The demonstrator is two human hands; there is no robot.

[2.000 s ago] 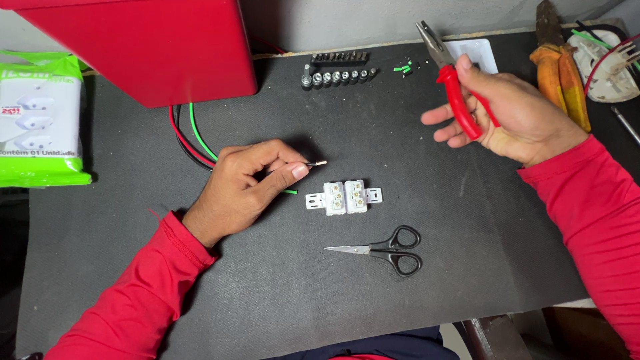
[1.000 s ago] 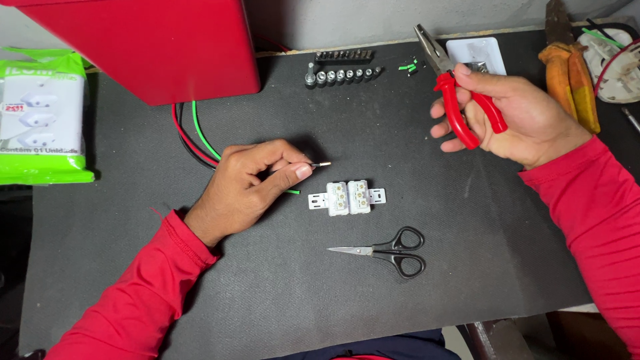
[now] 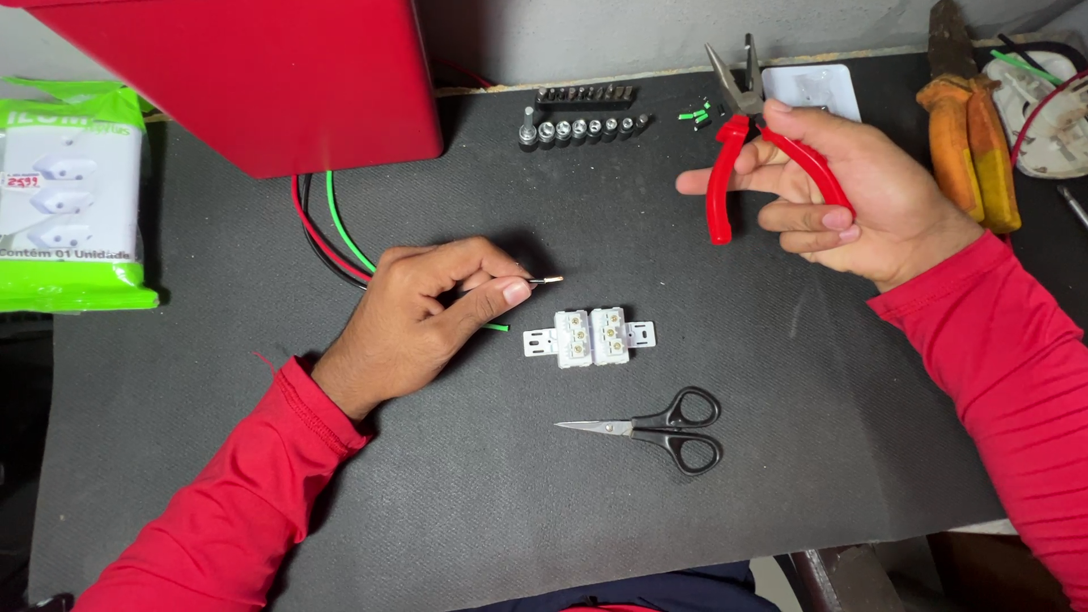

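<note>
Between thumb and forefinger, my left hand (image 3: 433, 319) pinches a black wire whose stripped copper end (image 3: 552, 279) points right. My right hand (image 3: 841, 187) holds red-handled long-nose pliers (image 3: 738, 127), their jaws spread apart and pointing up, away from the wire. Just below and right of the wire end lies a white two-module socket assembly (image 3: 592, 337) with its screw terminals up. A green wire end (image 3: 495, 326) shows beside my left hand. Red, black and green wires (image 3: 340, 217) run from behind a red box to my left hand, which hides part of them.
Black-handled scissors (image 3: 654, 427) lie below the sockets. At the back are the red box (image 3: 340, 93), socket bits (image 3: 586, 132), insulation scraps (image 3: 699, 115) and a white plate (image 3: 812, 85). Orange-handled pliers (image 3: 969, 144) lie at the right, a packaged outlet plate (image 3: 68, 204) at the left.
The pliers in my right hand, whose jaws were closed before, have opened wide. My left hand has stayed in place with the black wire.
</note>
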